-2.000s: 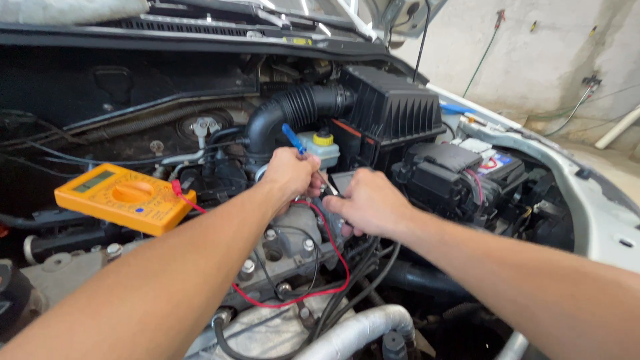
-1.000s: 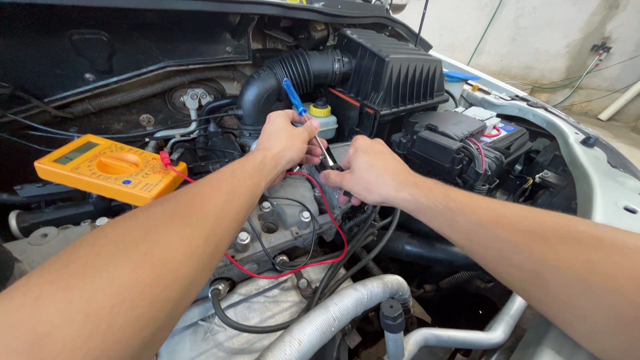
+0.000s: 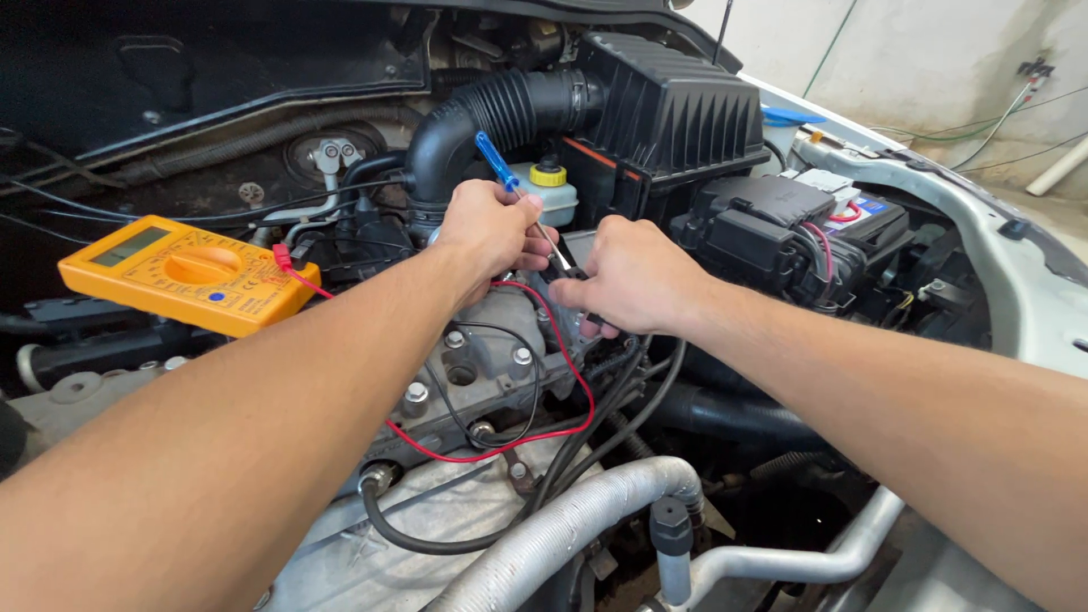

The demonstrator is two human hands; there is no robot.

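Observation:
My left hand (image 3: pixel 493 228) is shut on a screwdriver (image 3: pixel 496 161) with a translucent blue handle, its metal shaft slanting down to the right. The shaft's lower end meets a dark part (image 3: pixel 568 270) that my right hand (image 3: pixel 633 276) grips between thumb and fingers; what that part is cannot be made out. Both hands are above the engine's cylinder head cover (image 3: pixel 501 348). An orange digital multimeter (image 3: pixel 191 274) lies tilted on the engine at the left, a red plug in its face. Its red test lead (image 3: pixel 586 382) loops below my hands, beside a thin black lead (image 3: pixel 535 391).
Behind my hands stand a ribbed black intake hose (image 3: pixel 501 102), the black air filter housing (image 3: pixel 680 110) and a fluid reservoir (image 3: pixel 552 200) with a yellow cap. A battery (image 3: pixel 867 212) and fuse box (image 3: pixel 748 225) are at the right. Silver pipes (image 3: pixel 586 518) cross the front.
The screwdriver stays in my left hand, with more of its blue handle showing above the fingers than two seconds ago. My right hand keeps its grip on the dark part.

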